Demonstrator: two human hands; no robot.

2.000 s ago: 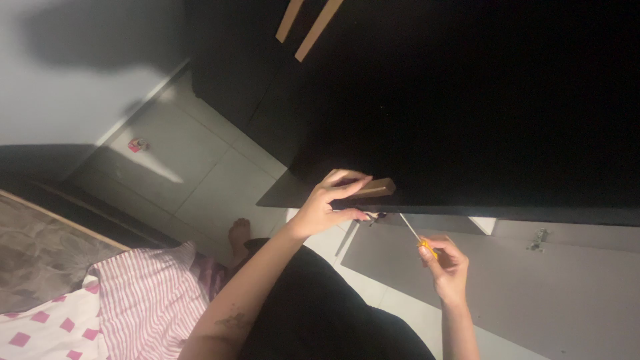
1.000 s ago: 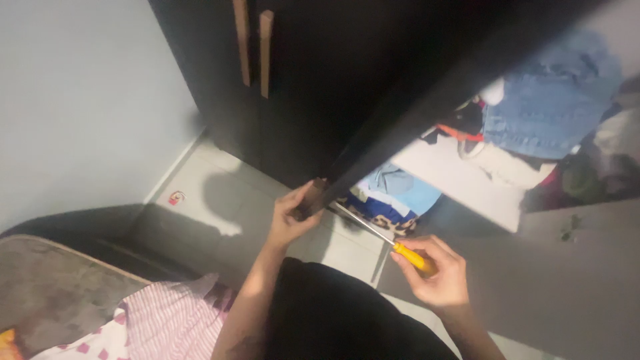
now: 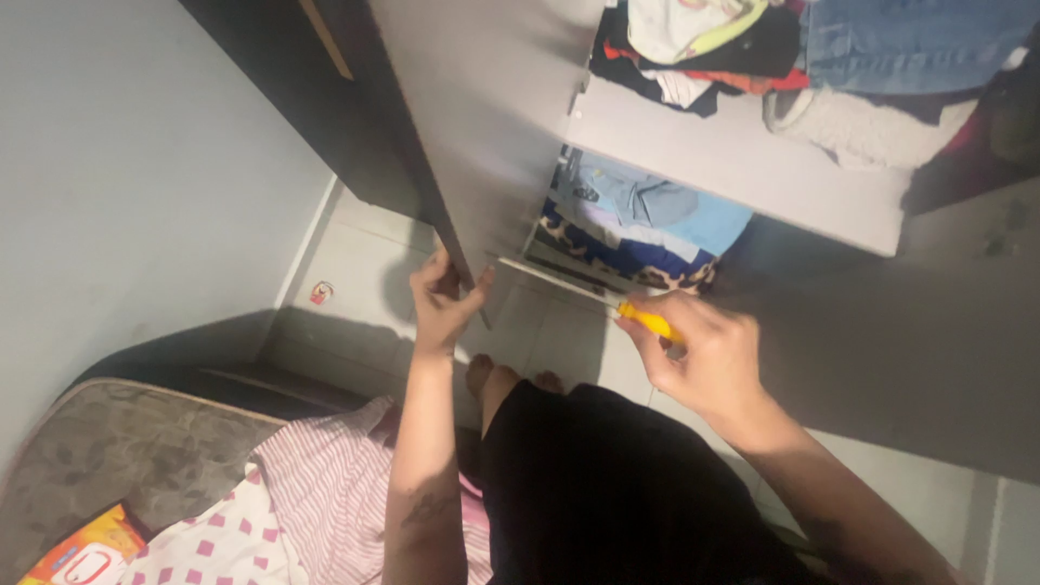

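My left hand (image 3: pixel 445 294) grips the edge of a dark wardrobe door (image 3: pixel 406 122), thumb on the pale inner face and fingers behind on the outer side. In my right hand (image 3: pixel 699 341) is a screwdriver (image 3: pixel 650 321) with a yellow handle. Its long metal shaft points left, and the tip is close to the inner face of the door; whether it touches cannot be told. Behind the shaft, folded clothes (image 3: pixel 650 203) lie in the wardrobe's lower compartment. Above them a white shelf (image 3: pixel 731 166) carries more clothes, with denim (image 3: pixel 910 49) at the right.
A patterned mattress (image 3: pixel 179 439) with a striped cloth (image 3: pixel 325 471) and an orange packet (image 3: pixel 85 552) lies at the lower left. A grey wall (image 3: pixel 146 162) rises at the left. On the tiled floor (image 3: pixel 366 244) are my feet and a small red and white item (image 3: pixel 322 292).
The door has swung open, showing its pale inner face and the shelves of clothes. My left hand has kept to the door's edge. The screwdriver has stayed in my right hand.
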